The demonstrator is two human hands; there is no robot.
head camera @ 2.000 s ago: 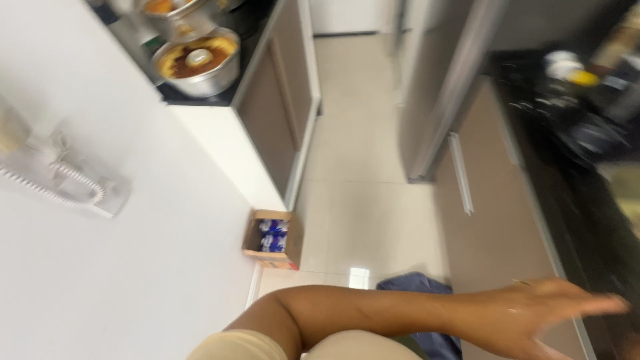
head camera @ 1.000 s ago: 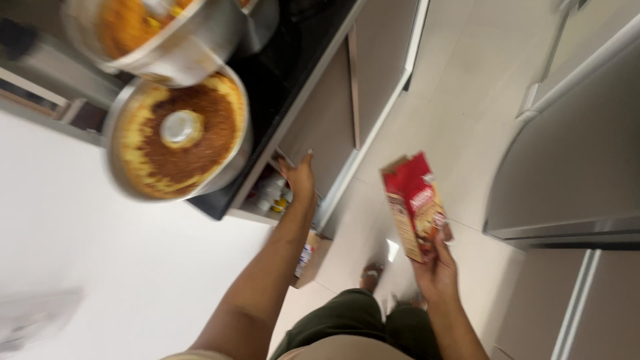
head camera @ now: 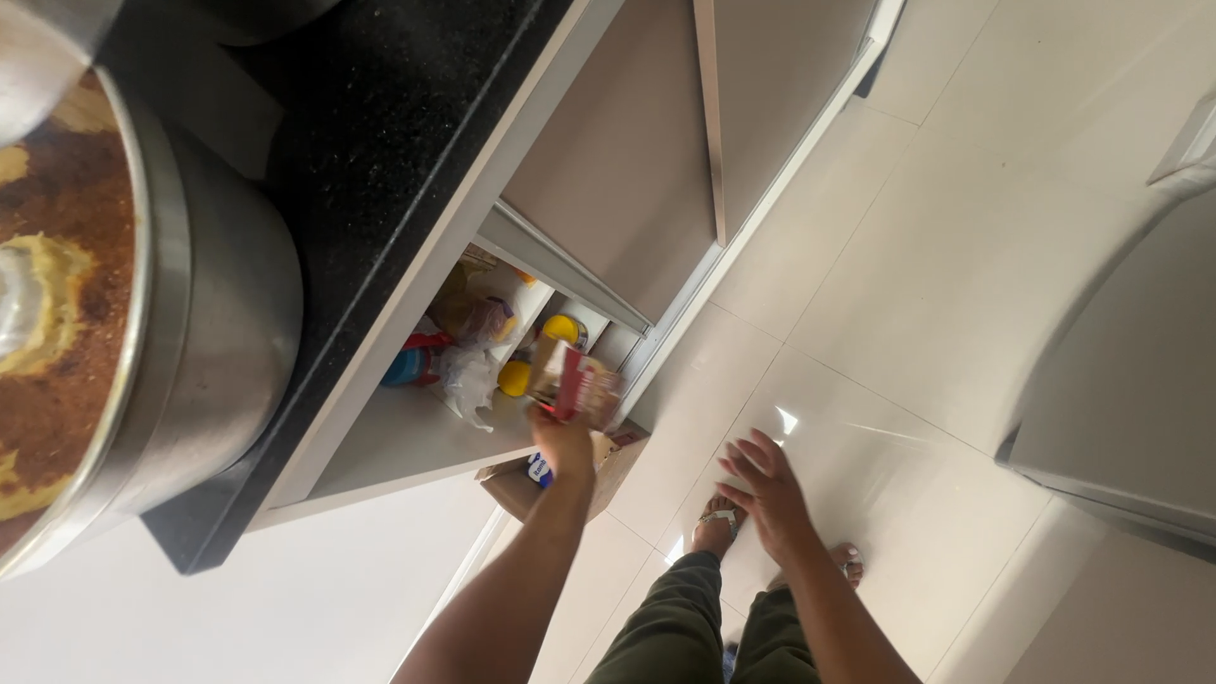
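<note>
My left hand [head camera: 562, 442] grips a red and cream cardboard food box [head camera: 581, 388] by its near end, at the opening of a low cabinet. Inside, beside the box, are yellow-lidded containers [head camera: 564, 330], a crumpled clear plastic bag [head camera: 468, 382] and a blue container with red [head camera: 410, 365]. My right hand [head camera: 768, 496] is over the floor to the right of the cabinet, fingers spread, holding nothing.
A ring cake in a metal pan [head camera: 223, 313] stands at the left on the black stone countertop [head camera: 380, 161]. Sliding cabinet doors [head camera: 617, 142] run beyond the opening. An open cardboard box [head camera: 617, 465] sits on the floor by the cabinet. A grey appliance [head camera: 1130, 380] is at right.
The food box, in my right hand one second ago, is now in my left hand at the cabinet. My right hand has let it go. The cabinet opening shows wider now.
</note>
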